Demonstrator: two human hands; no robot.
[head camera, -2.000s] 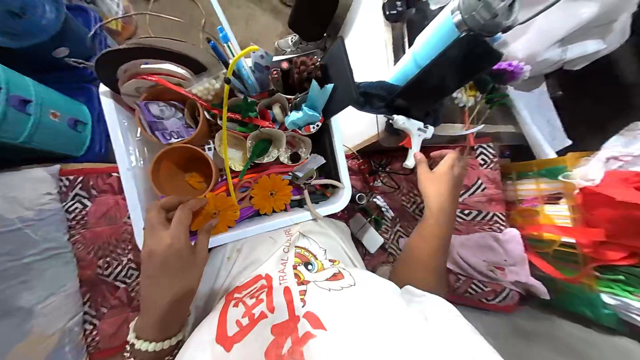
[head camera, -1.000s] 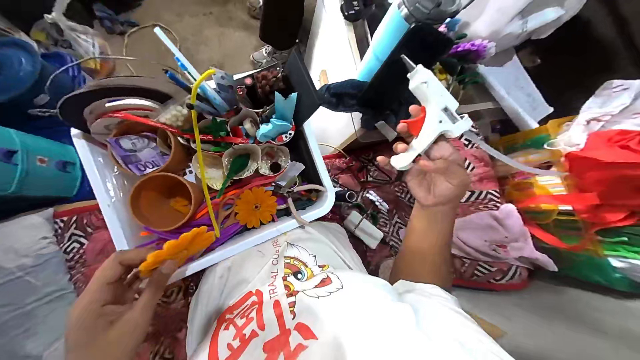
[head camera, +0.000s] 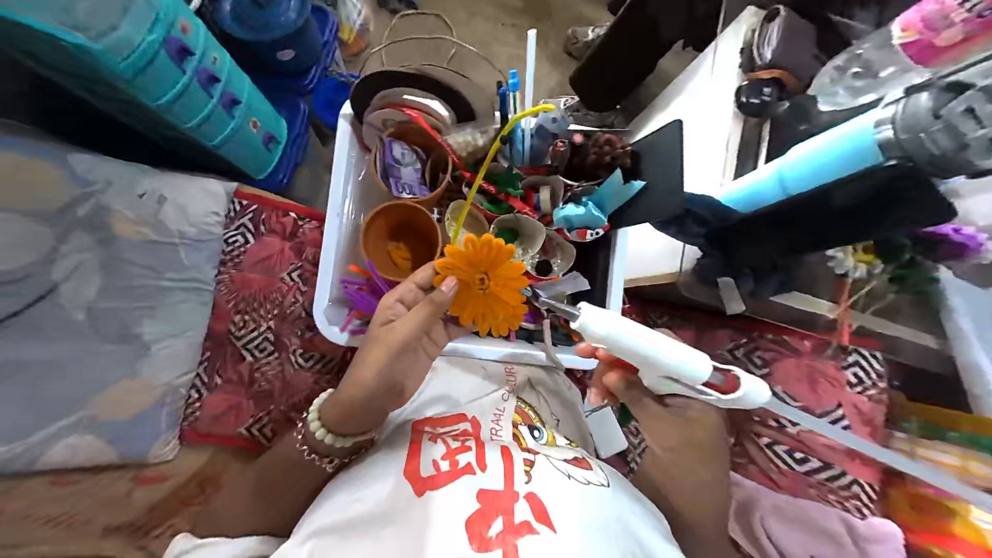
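Note:
My left hand (head camera: 407, 333) pinches an orange pipe-cleaner flower (head camera: 482, 284) between thumb and fingers, above the near side of a white plastic bin. In my right hand (head camera: 659, 411) is a white hot glue gun (head camera: 647, 345) with a glue stick out of its back end. Its metal nozzle points left, close to the flower's right edge; whether they touch cannot be told. A yellow pipe cleaner (head camera: 496, 159) rises behind the flower and arches to the right. Whether it is joined to the flower is hidden.
The white bin (head camera: 329, 256) holds clay-coloured pots (head camera: 401, 239), paper cups, pens and purple pipe cleaners (head camera: 363, 294). A black panel (head camera: 655, 174) leans at its right. A teal drawer unit (head camera: 209, 85) stands left. At the right lies a light-blue bottle (head camera: 814, 163).
The glue gun has come left and down to the flower, its nozzle now pointing left instead of up. My left hand has brought the flower over the bin's near edge. Two seconds ago my right hand was reaching to the gun.

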